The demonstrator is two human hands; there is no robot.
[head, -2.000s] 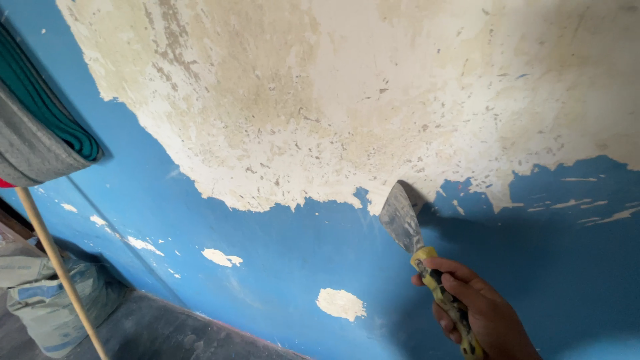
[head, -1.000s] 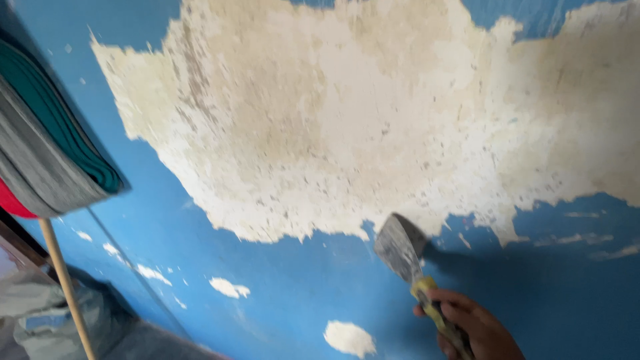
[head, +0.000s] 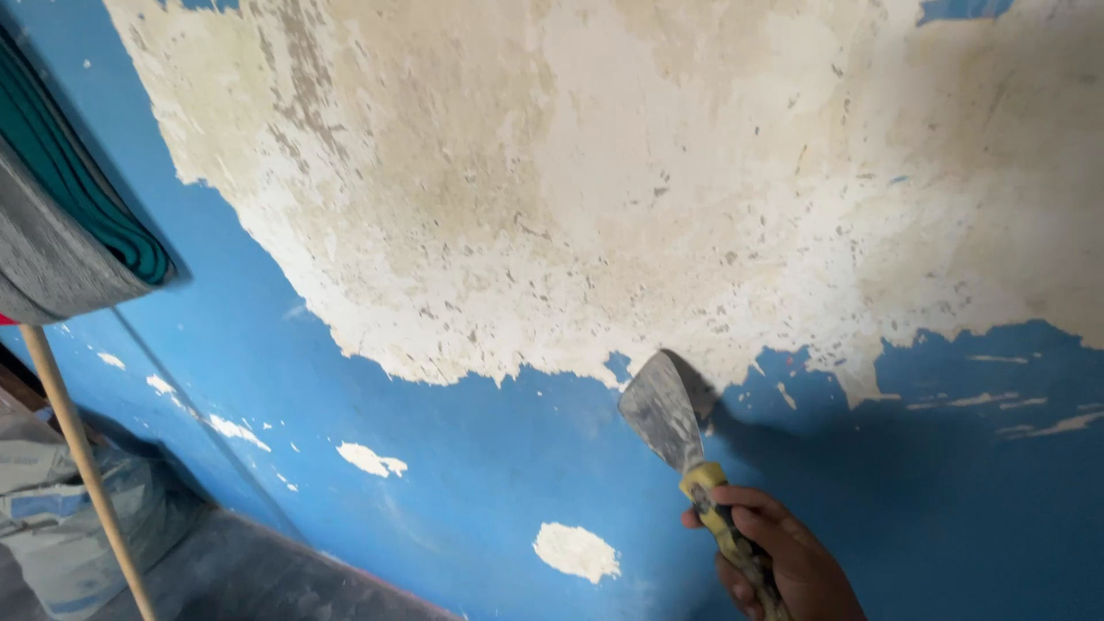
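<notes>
My right hand (head: 780,552) is closed around the yellow and black handle of a putty knife (head: 664,410) at the lower right. The broad grey metal blade points up and left, at the ragged lower edge of a large area of bare, off-white plaster (head: 604,198). Blue paint (head: 466,466) lies below and left of this edge, with several bare patches in it. A small blue island of paint sits just left of the blade tip. Whether the blade touches the wall cannot be told. My left hand is out of view.
At the left edge hangs folded grey and teal fabric (head: 60,224), with a wooden pole (head: 86,466) below it. A filled plastic sack (head: 78,526) stands on the dark floor (head: 259,569) at the lower left, near the wall's foot.
The view has shifted somewhat. My right hand still grips the putty knife, its blade near the same stretch of the paint edge.
</notes>
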